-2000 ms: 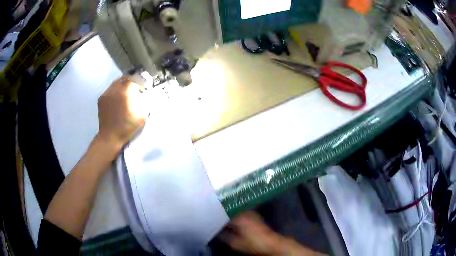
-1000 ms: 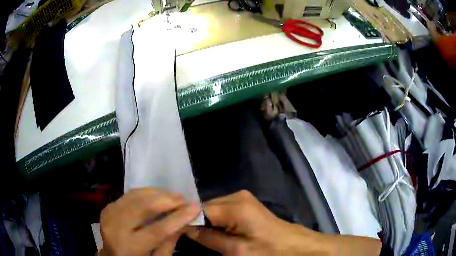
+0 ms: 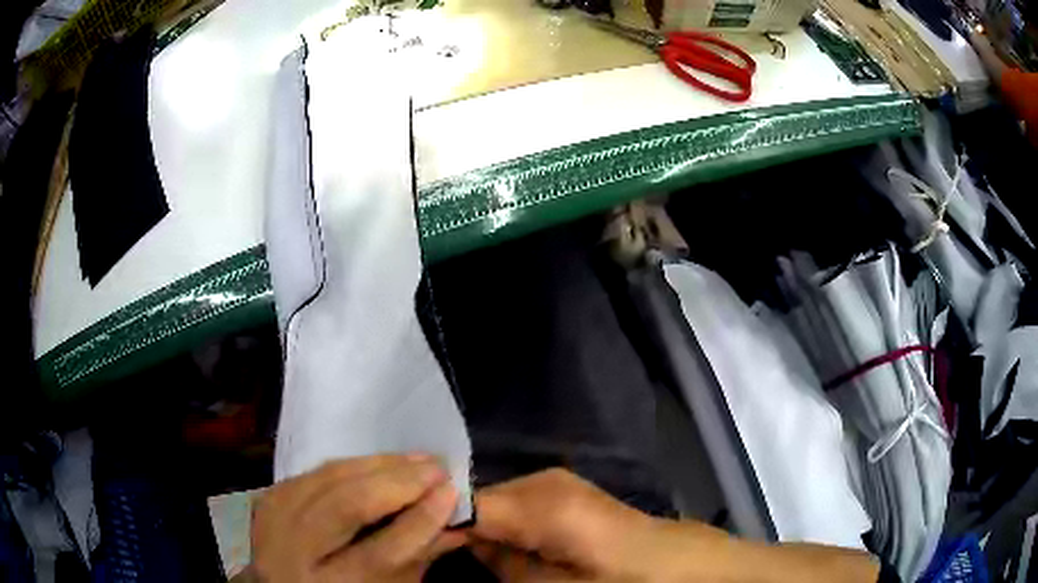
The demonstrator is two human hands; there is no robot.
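Note:
A long pale-backed panel (image 3: 370,319) with dark edges runs from the lit needle area at the top, over the table's front edge, down towards my lap. A second pale layer with a rounded end lies along its left side. My left hand (image 3: 353,512) grips the panel's lower end. My right hand (image 3: 558,524) pinches the dark-edged lower right corner beside it. The fingertips of both hands nearly meet. Some fingers are hidden under the fabric. The needle and presser foot are cut off by the top edge.
Red-handled scissors (image 3: 708,66) lie right of the needle area. Black strips (image 3: 114,159) lie at the left of the table. A green ruler-marked band (image 3: 672,148) lines the front edge. Tied pale bundles (image 3: 888,399) and a loose pale panel (image 3: 763,399) are below right. A yellow basket (image 3: 68,34) is top left.
My left hand has come from the needle down to the panel's lower end, where my right hand also holds it. The view has tilted down. Since one second ago, the panel's lower part has bent rightward.

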